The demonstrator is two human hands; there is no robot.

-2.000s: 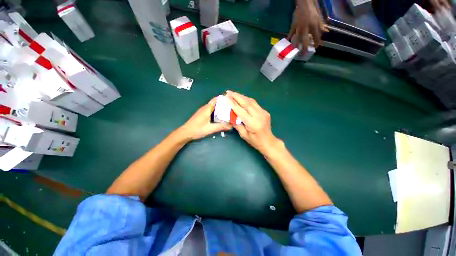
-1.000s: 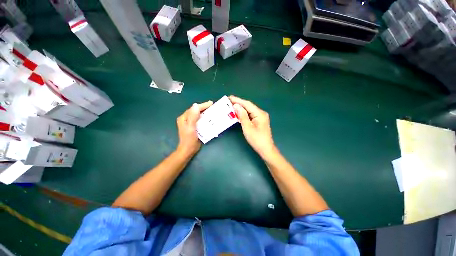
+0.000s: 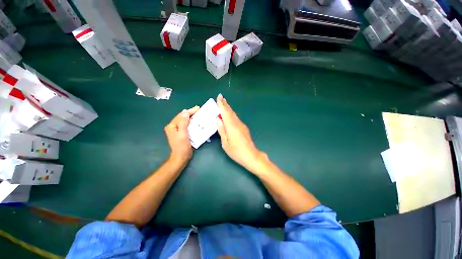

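Note:
A small white carton (image 3: pixel 204 123) is between my two hands at the middle of the view, tilted, with a bit of red at its right end. My left hand (image 3: pixel 179 132) grips its left side with fingers and thumb. My right hand (image 3: pixel 236 132) lies along its right end with the fingers straight and together, touching it. The carton's far faces and whatever is inside are hidden.
A metal post (image 3: pixel 124 50) is bolted to the green table. White cartons with red bands (image 3: pixel 218 55) stand behind it. Open cartons (image 3: pixel 58 109) pile up at left. A scale (image 3: pixel 324 23) and stacked cartons (image 3: pixel 405 30) are at far right. A cream board (image 3: pixel 423 162) lies at right.
The carton in my hands has turned, and my right fingers have straightened against its end. The lone carton near the scale is gone. The co-worker's hand seen earliest is out of view.

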